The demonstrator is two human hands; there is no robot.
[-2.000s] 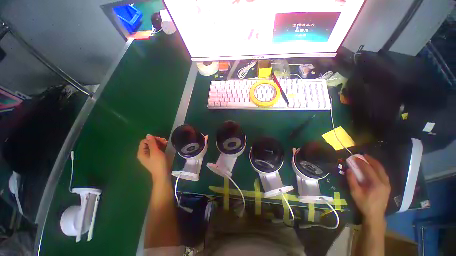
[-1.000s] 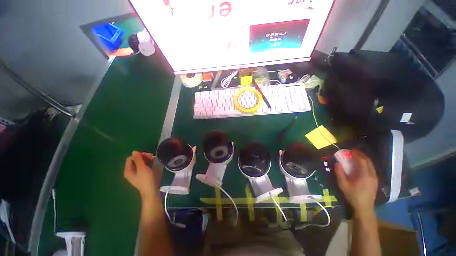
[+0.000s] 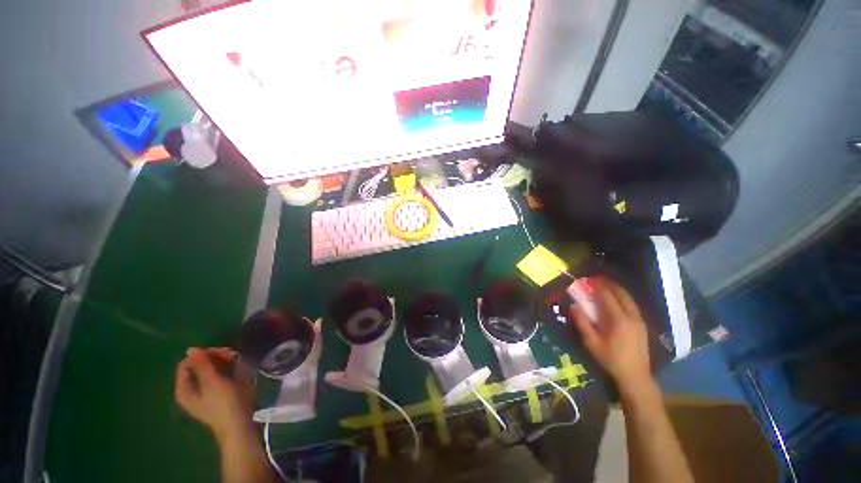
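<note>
Several white security cameras with round black faces stand in a row on the green bench; the leftmost camera [image 3: 295, 382] is beside my left hand, the rightmost [image 3: 511, 325] nearest my right. White leads hang from their stands towards the front edge. My right hand [image 3: 612, 330] rests over the white computer mouse [image 3: 587, 300], which shows red light. My left hand [image 3: 212, 387] is at the left of the leftmost camera, fingers bent; whether it holds anything cannot be told. The monitor [image 3: 349, 94] glares white at the back.
The pinkish-white keyboard [image 3: 363, 229] has a yellow tape roll [image 3: 391, 218] and a pen on it. A yellow sticky note [image 3: 542, 265] lies near the mouse. A black bag [image 3: 633, 179] is at the right rear. Another camera [image 3: 199, 143] and a blue tray [image 3: 129, 124] are at the far left.
The view has turned and shifted, so the monitor and cameras sit further left and the single camera at lower left is out of view. My right hand stays on the mouse.
</note>
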